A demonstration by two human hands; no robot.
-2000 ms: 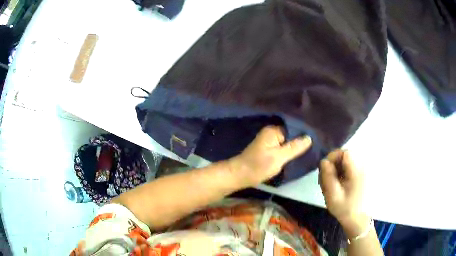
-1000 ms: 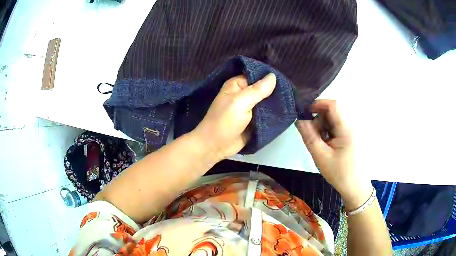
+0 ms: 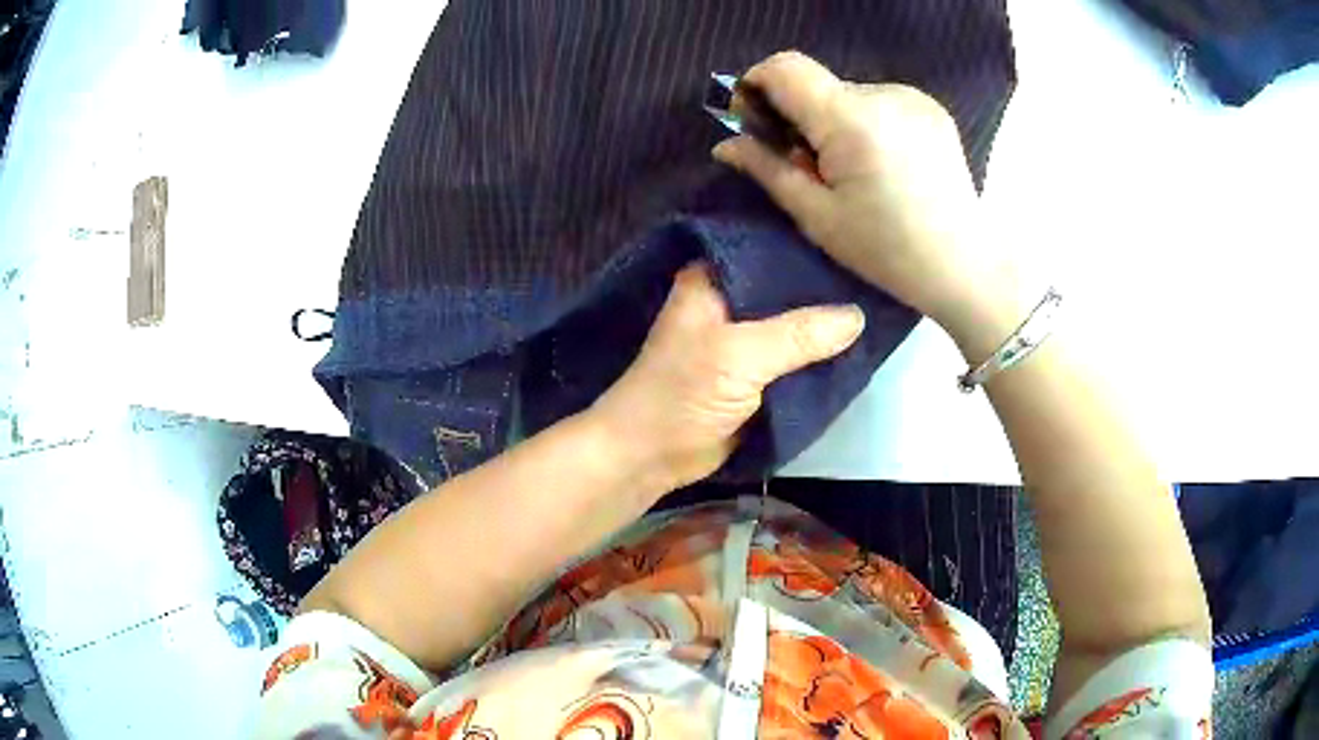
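Note:
A dark brown-purple garment with fine pale stripes (image 3: 535, 159) lies on the white table, its blue waistband (image 3: 434, 336) towards me. A thin black loop sticks out at the waistband's left end. A pale buttonhole shows inside the band. My left hand (image 3: 723, 369) is inside the waistband opening and holds the blue band, thumb on the outside. My right hand (image 3: 868, 174), with a bracelet at the wrist, is above the striped cloth, closed around small dark snips (image 3: 764, 116) with a glinting metal tip. Most of the snips is hidden in the palm.
A flat tan piece (image 3: 148, 250) lies on the white table (image 3: 246, 174) at left. Dark cloth lies at the far left edge and the upper right. A floral-edged bag with a dark red item (image 3: 301, 513) is below left. A blue crate edge (image 3: 1266, 646) shows at lower right.
My right hand has moved up and left from the waistband's right side to over the striped cloth, and the snips now show. My left hand still holds the waistband, its thumb now further right.

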